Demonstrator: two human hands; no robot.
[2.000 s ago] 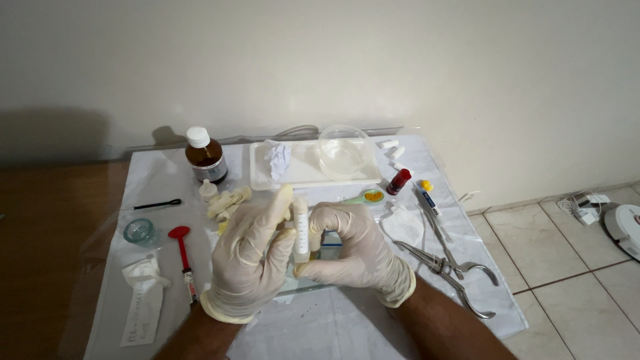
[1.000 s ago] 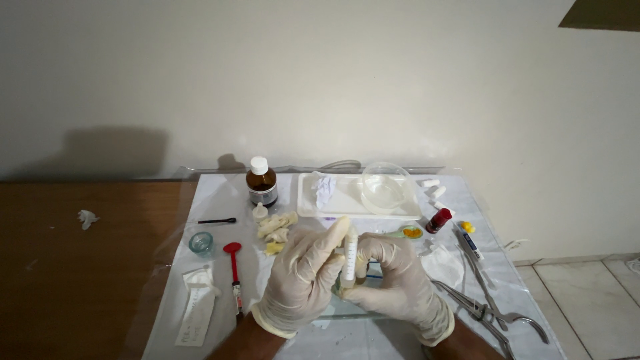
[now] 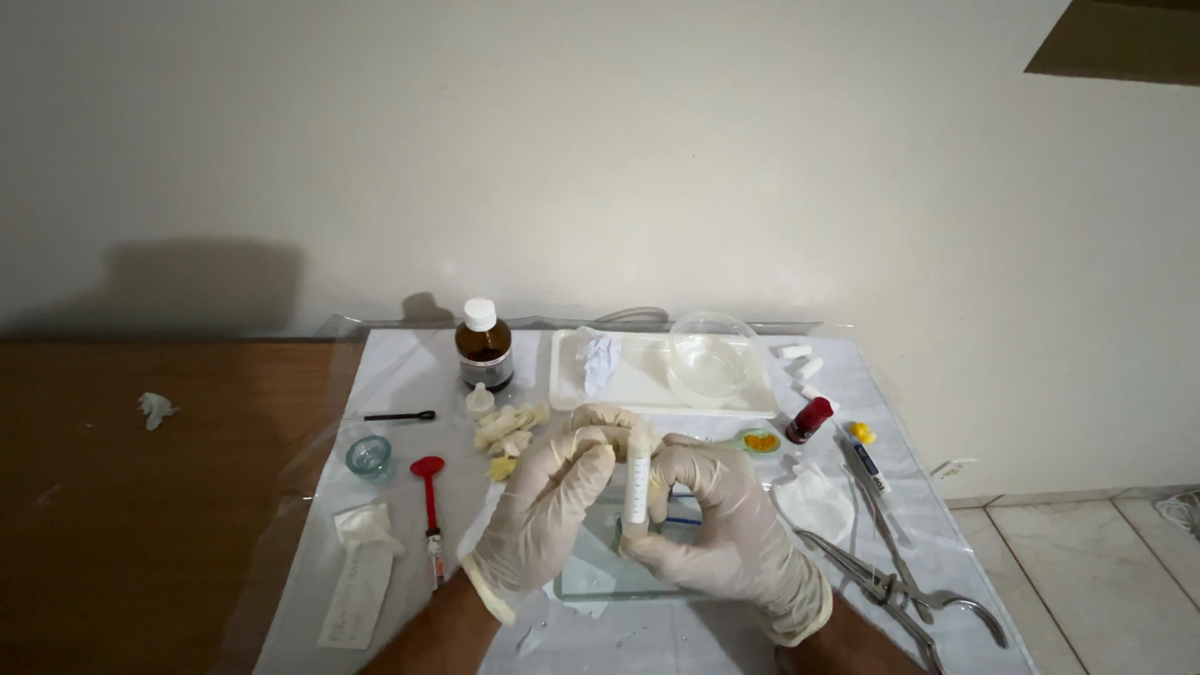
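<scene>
Both my hands wear pale latex gloves. Upright between them is a small whitish tube with graduation marks [image 3: 637, 489]. My right hand [image 3: 722, 525] grips its lower part, the thumb at its bottom end. My left hand [image 3: 553, 506] has its fingers bent at the tube's top; whether they hold anything is hidden. Below the hands lies a glass slab [image 3: 586, 572], with a blue-edged item [image 3: 684, 511] partly hidden behind my right fingers. Left of my left hand are crumpled gloves [image 3: 511, 427] and a red-headed syringe-like item [image 3: 430, 497].
A brown bottle [image 3: 485, 354] and a white tray [image 3: 647, 375] with a clear bowl [image 3: 714, 361] stand at the back. Metal forceps [image 3: 877, 581], a red bottle [image 3: 810, 420] and a spoon with orange powder [image 3: 759, 442] lie right. A glass dish [image 3: 369, 457] sits left.
The view has swung to the left. My left fingers have shifted from pointing up alongside the tube to bending over at its top. My right hand remains around the tube.
</scene>
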